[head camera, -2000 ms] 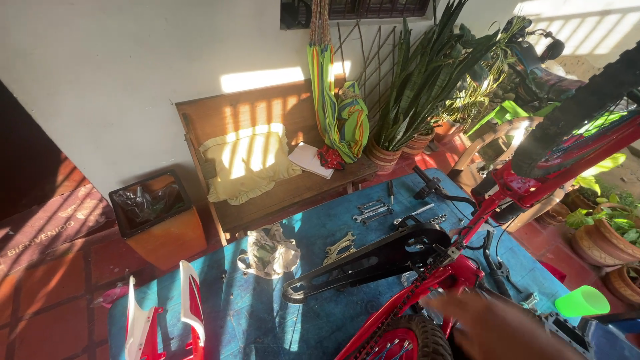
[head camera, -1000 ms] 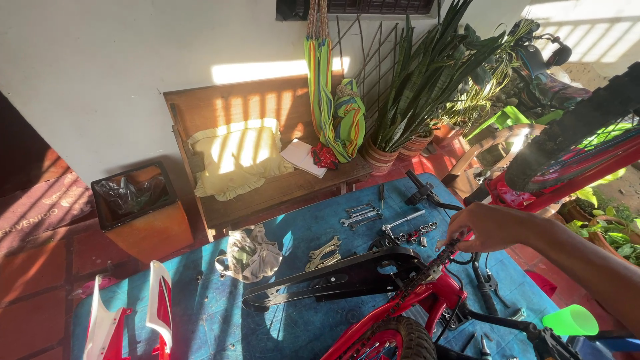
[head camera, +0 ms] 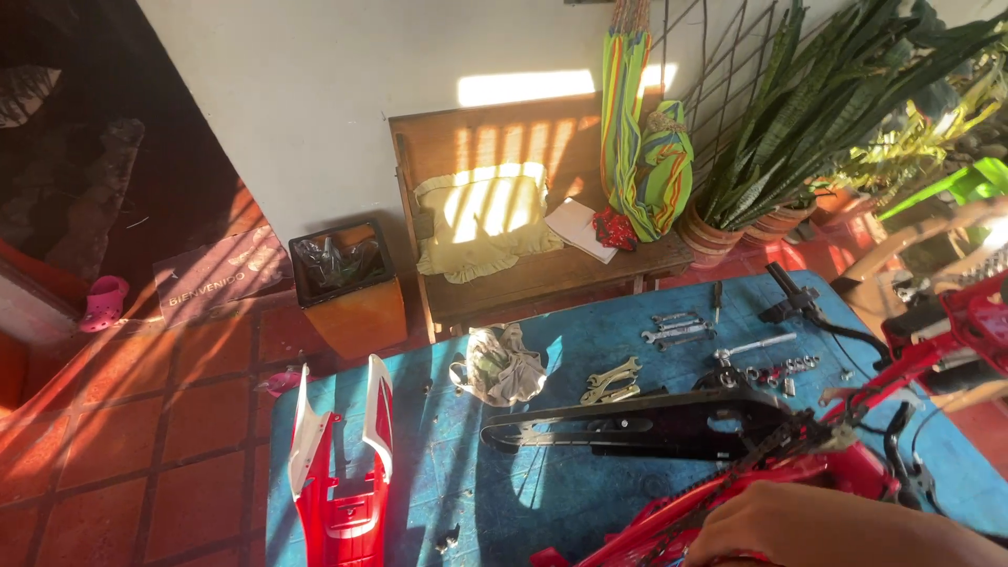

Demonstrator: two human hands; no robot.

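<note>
One hand (head camera: 756,524), which looks like my right, reaches in from the lower right over the red bicycle frame (head camera: 858,468); its fingertips are hidden at the bottom edge, so its grip cannot be made out. My left hand is out of view. Beside the frame a long black plastic chain guard (head camera: 654,417) lies on the blue tabletop (head camera: 441,504). Behind it are open-ended wrenches (head camera: 610,382), a ratchet handle (head camera: 756,345), sockets (head camera: 787,368) and combination wrenches (head camera: 677,331). A crumpled cloth (head camera: 500,366) lies left of them.
Red and white plastic fairing (head camera: 350,504) stands at the table's left end. Small hardware (head camera: 447,539) lies near the front. Beyond the table are a wooden bench (head camera: 472,295) with a cushion (head camera: 488,216), a waste bin (head camera: 354,315) and potted plants (head camera: 709,236). A handlebar (head camera: 843,335) rests at the right.
The right hand has moved from the upper part of the bicycle frame down toward the bottom edge. The view has swung left, and the bicycle's raised wheel is no longer seen.
</note>
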